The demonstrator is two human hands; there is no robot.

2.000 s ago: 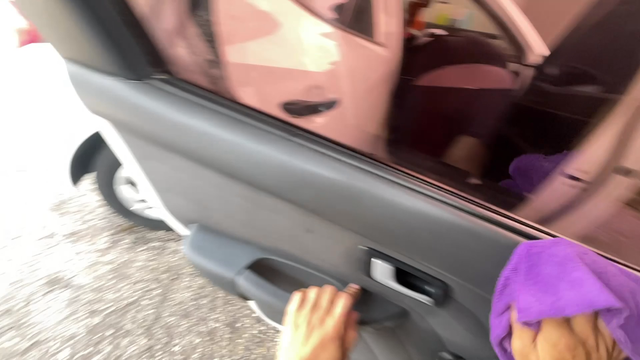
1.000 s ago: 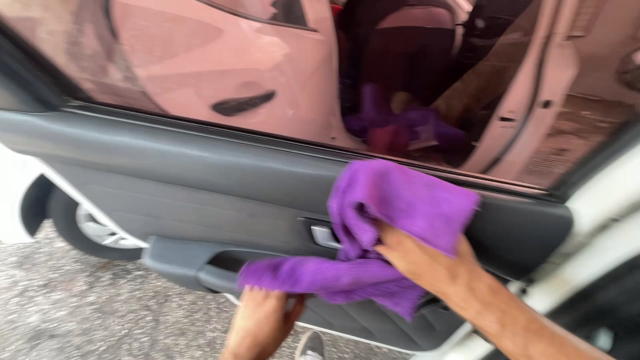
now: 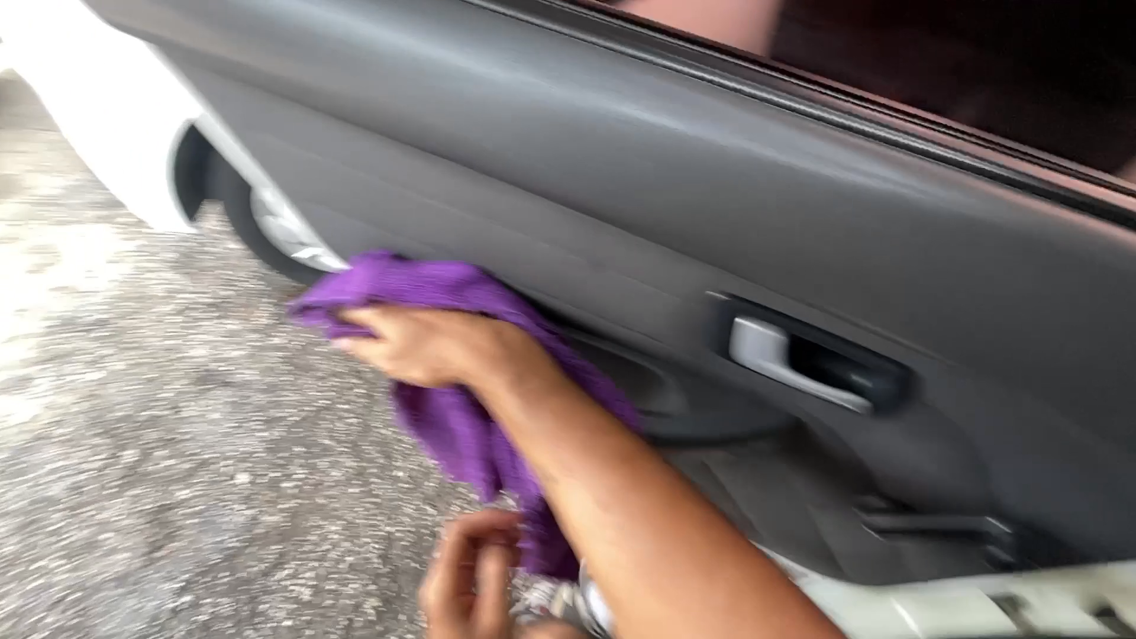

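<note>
My right hand (image 3: 426, 342) grips a purple cloth (image 3: 453, 435) at the far end of the armrest on the grey car door panel (image 3: 568, 204). The cloth lies over the armrest and hangs down along my forearm, hiding most of it. Low in the view, my left hand (image 3: 475, 577) has bent fingers close beside the hanging cloth; blur hides whether it touches the cloth. Right of the cloth is the silver inner door handle (image 3: 781, 359) in its dark recess.
The window (image 3: 958, 80) runs along the door's top edge. A window crank (image 3: 941, 524) sits low on the panel, above the pale door edge (image 3: 976, 603). A car wheel (image 3: 275, 226) and white bodywork (image 3: 106, 115) stand beyond, on rough gravelly ground (image 3: 266, 444).
My right hand has moved the cloth from beside the door handle to the armrest's far end. My left hand, earlier at the armrest, is now lower, below it. The view is closer to the door.
</note>
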